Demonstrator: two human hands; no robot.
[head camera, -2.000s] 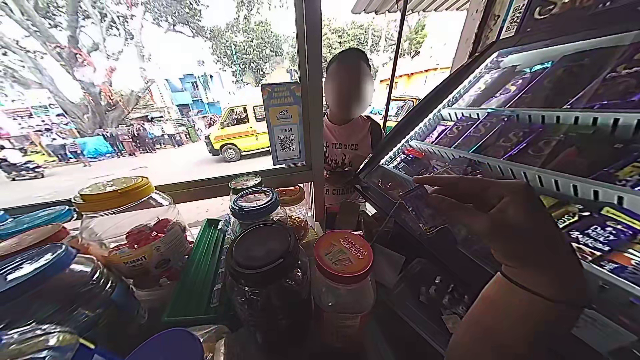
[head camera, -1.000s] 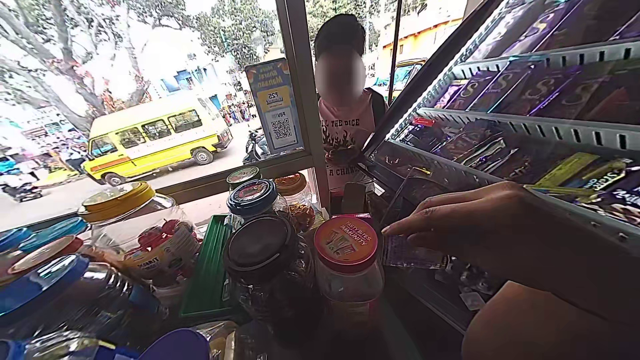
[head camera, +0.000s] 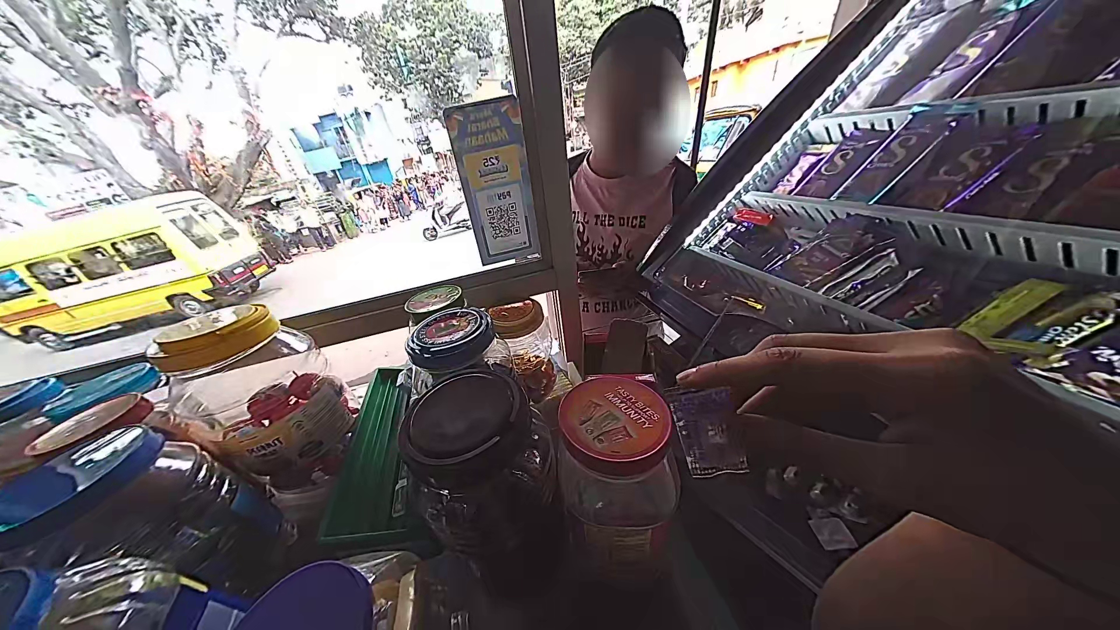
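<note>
My right hand (head camera: 840, 402) reaches in from the right, palm down, its thumb and fingers on a small printed packet (head camera: 710, 433). The packet hangs just right of a clear plastic jar with a red lid (head camera: 615, 424). Left of that jar stands a dark jar with a black lid (head camera: 464, 420). A jar with a blue lid (head camera: 448, 339) and one with an orange lid (head camera: 515, 317) stand behind. The palm and the inner side of the fingers are partly in shadow. My left hand is out of view.
A green tray (head camera: 367, 464) lies between the jars and a yellow-lidded jar (head camera: 214, 337). More lidded jars fill the left. A slanted display rack (head camera: 919, 254) of wrapped packets stands at the right. Beyond the window frame (head camera: 547, 175), a person (head camera: 621, 227) faces the counter.
My right hand has come down from beside the display rack to near the red-lidded jar. The yellow van outside has moved left between the last two frames.
</note>
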